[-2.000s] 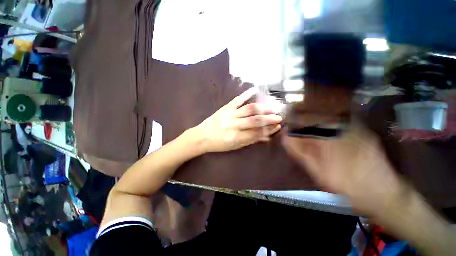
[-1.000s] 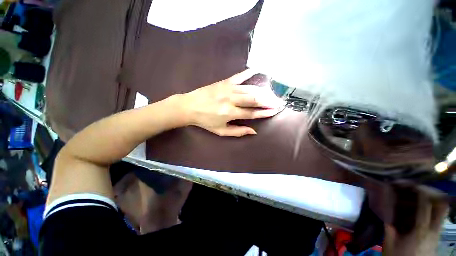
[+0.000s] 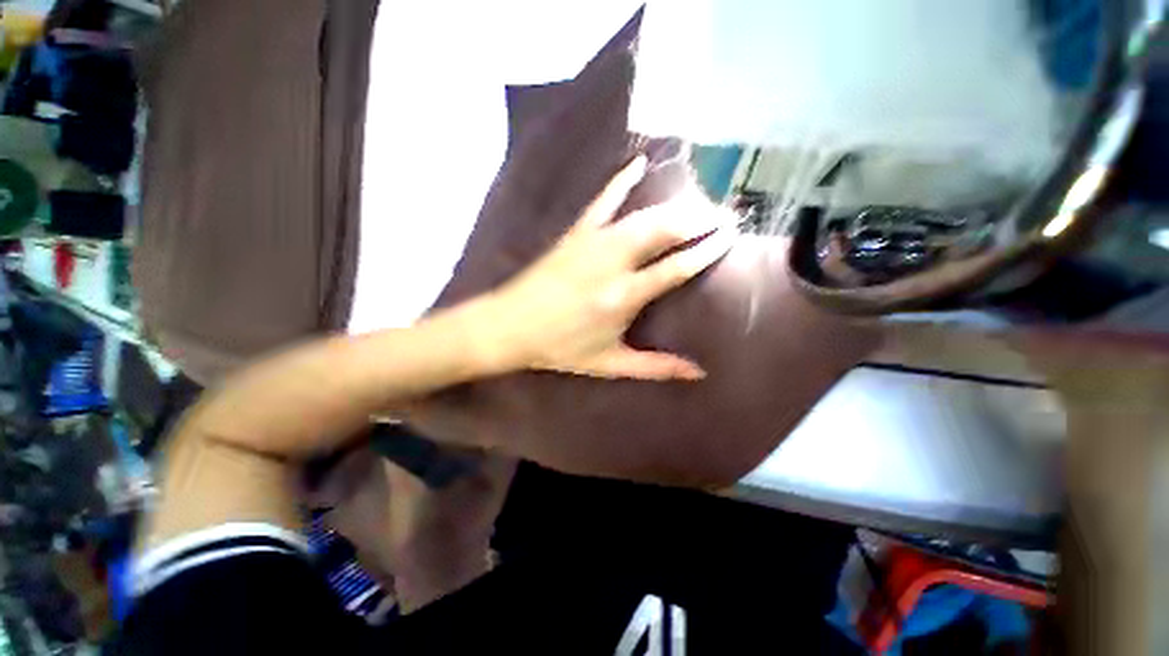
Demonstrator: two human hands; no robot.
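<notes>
A dark-brown garment panel (image 3: 577,429) lies on the white table and hangs over its front edge. My left hand (image 3: 596,288) lies flat on it with fingers spread, fingertips beside the bright needle area (image 3: 744,218) of the sewing machine. The pale machine head (image 3: 885,77) covers the upper right, with fine pale threads below it. My right hand is not clearly visible; only a blurred forearm (image 3: 1115,487) shows at the right edge, and the hand is hidden or too blurred to tell.
A stack of brown cut panels (image 3: 237,167) lies left of the work. A dark, shiny curved rim (image 3: 1090,192) crosses the right side. A red-rimmed basket (image 3: 949,577) stands below the table at right. A green cone end (image 3: 13,195) and dark spools show at far left.
The brown panel has turned and shifted, baring more white table at left and right. My left hand is still on it, fingers more spread. The right forearm has moved at the right edge.
</notes>
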